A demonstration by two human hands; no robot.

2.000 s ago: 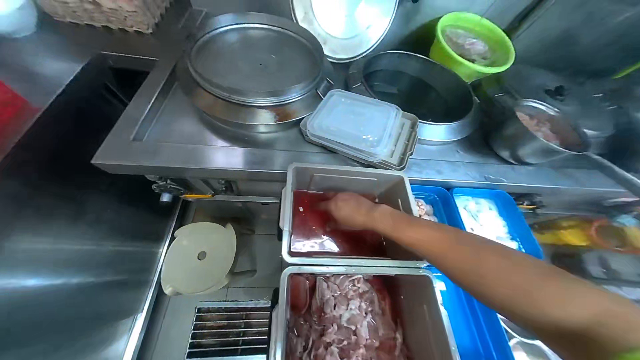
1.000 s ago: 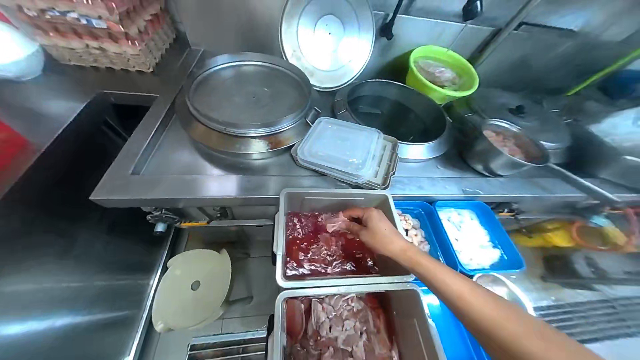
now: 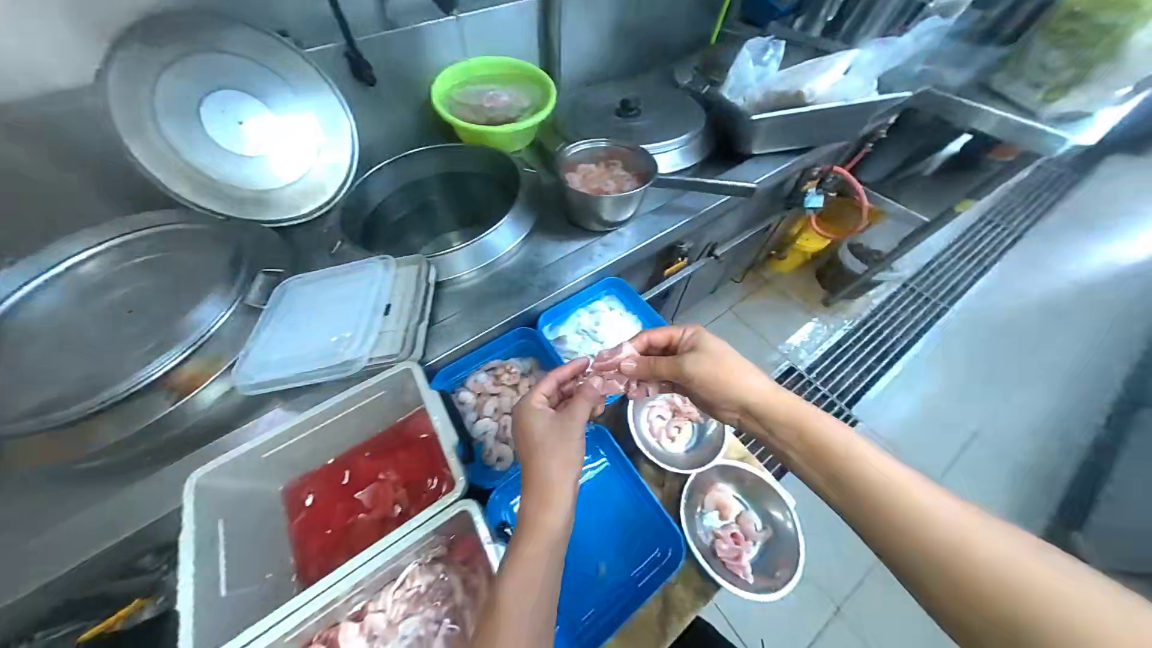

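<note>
Both hands hold pieces of raw pink meat (image 3: 615, 364) between their fingertips, above the blue trays. My left hand (image 3: 558, 414) pinches the left end, and my right hand (image 3: 688, 364) grips the right end. Below them is a blue plastic tray (image 3: 621, 531) with a wet base. Two metal bowls sit to its right: the upper bowl (image 3: 637, 432) and the lower bowl (image 3: 792, 549) both contain pale pink pieces. Peeled shrimp (image 3: 490, 400) lie in another blue tray, and white pieces (image 3: 598, 326) fill a third. A plastic bin (image 3: 211, 540) at left contains red liquid with meat.
A second bin of sliced meat (image 3: 405, 603) stands at lower left. On the steel counter are stacked plastic lids (image 3: 315, 324), an open large pot (image 3: 517, 225), a green bowl (image 3: 495, 135) and a saucepan (image 3: 603, 211) whose handle points right. A floor grate (image 3: 900, 333) runs along the right.
My right hand has left the bin of red liquid and now holds meat over the trays. My left hand has come into view. The view has turned right.
</note>
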